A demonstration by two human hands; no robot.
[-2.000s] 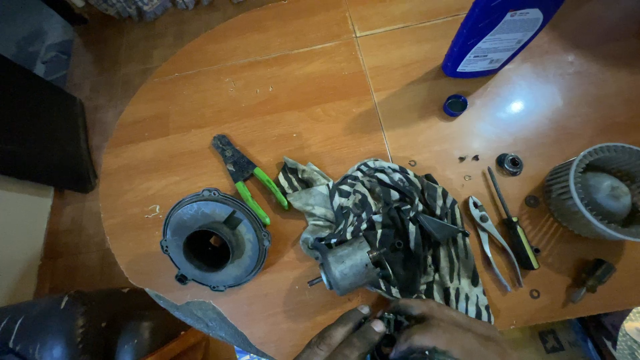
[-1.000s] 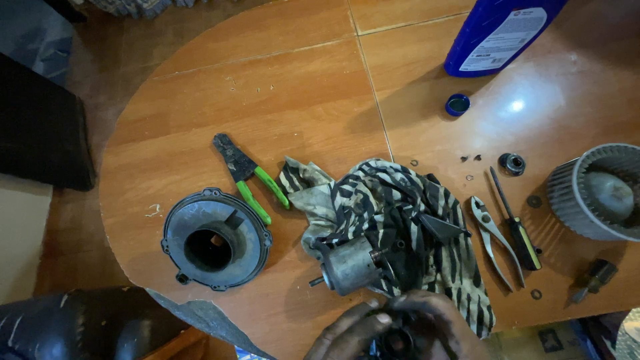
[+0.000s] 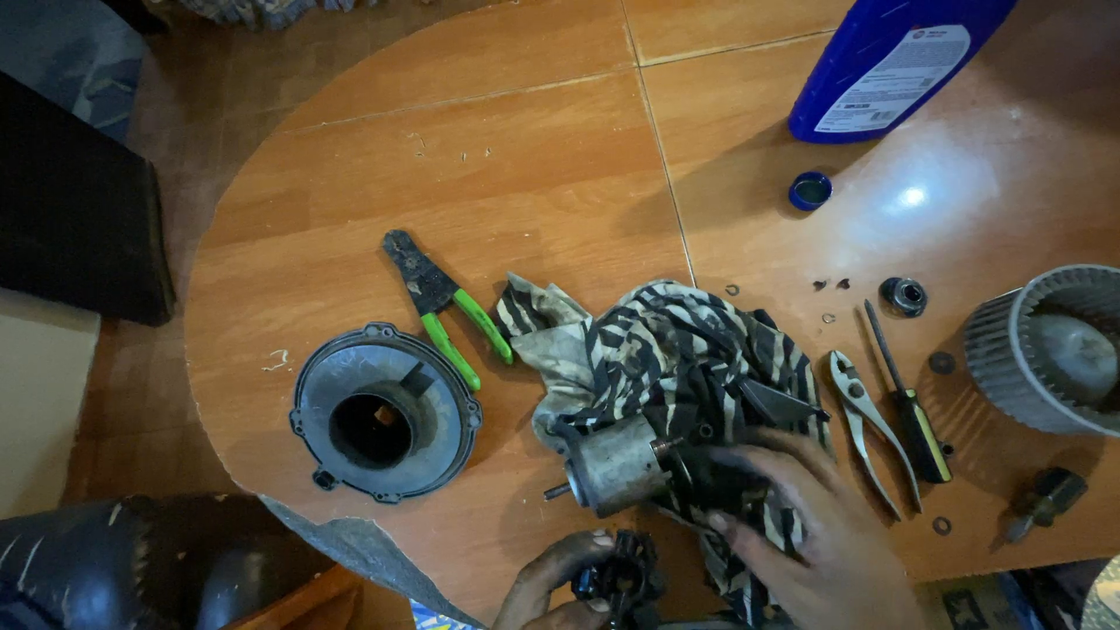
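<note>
Near the bottom edge my left hand (image 3: 560,582) grips a dark motor end part (image 3: 623,577) between thumb and fingers. My right hand (image 3: 805,525), slightly blurred, reaches over the striped cloth (image 3: 674,350) beside the dark end of a metal electric motor (image 3: 617,464); whether its fingers grip anything there is unclear. The motor lies on the cloth's lower left, its shaft pointing left. A round plastic housing (image 3: 437,420) with a central opening rests further left, near green-handled wire strippers (image 3: 446,306). Slip-joint pliers (image 3: 866,420) and a screwdriver (image 3: 914,429) lie right of the cloth.
A blower wheel (image 3: 1006,359) sits at the right edge, above a small dark tool or part (image 3: 1050,503). A blue bottle (image 3: 814,105) stands at the top right, its cap (image 3: 810,191) below. Washers and a round fitting (image 3: 903,297) lie about. The table's curved edge (image 3: 194,385) is left.
My right hand has moved away from the dark part, up and right to the motor's end over the cloth. The left hand keeps the part, now more exposed.
</note>
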